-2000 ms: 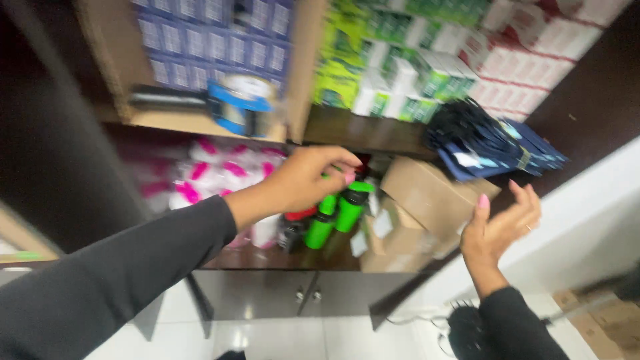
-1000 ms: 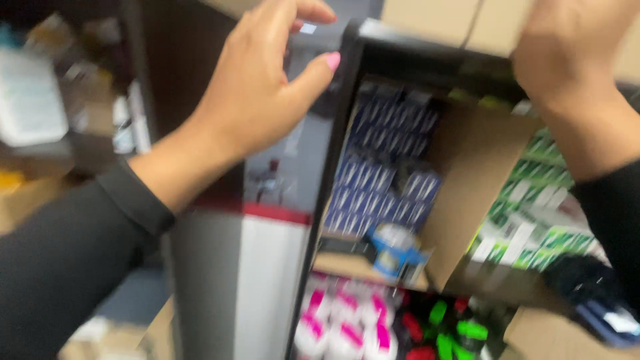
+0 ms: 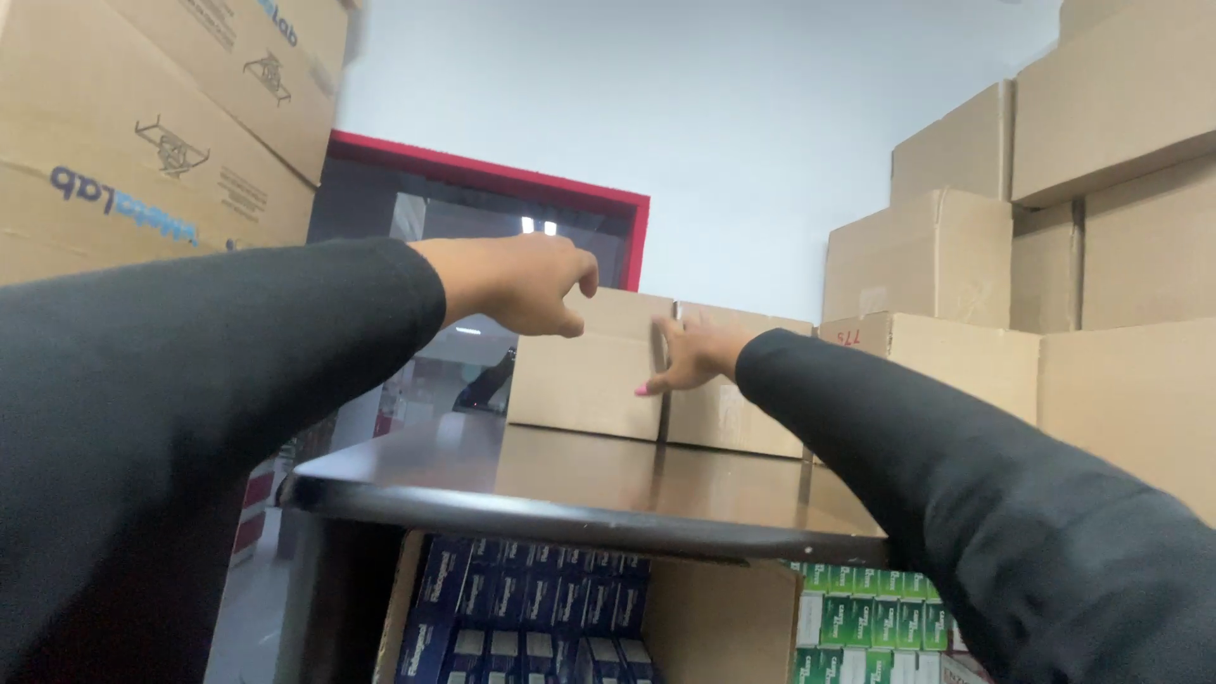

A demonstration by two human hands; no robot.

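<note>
Two cardboard boxes stand side by side on the dark cabinet top (image 3: 589, 484). My left hand (image 3: 527, 285) is raised at the upper left corner of the left cardboard box (image 3: 589, 380), fingers bent and apart, with nothing in it; whether it touches the box cannot be told. Close to the seam between the two boxes is my right hand (image 3: 693, 351), fingers spread and holding nothing, in front of the right cardboard box (image 3: 741, 408). Contact there is unclear too.
Large printed cartons (image 3: 142, 142) rise at the left, and stacked cardboard boxes (image 3: 950, 256) at the right. Behind is a red-framed window or opening (image 3: 494, 176). Under the cabinet top sit dark blue product boxes (image 3: 541, 608) and green product boxes (image 3: 869, 617).
The view has swung up from the shelves to the cabinet top. Both hands have moved from in front of the shelves to the boxes on top.
</note>
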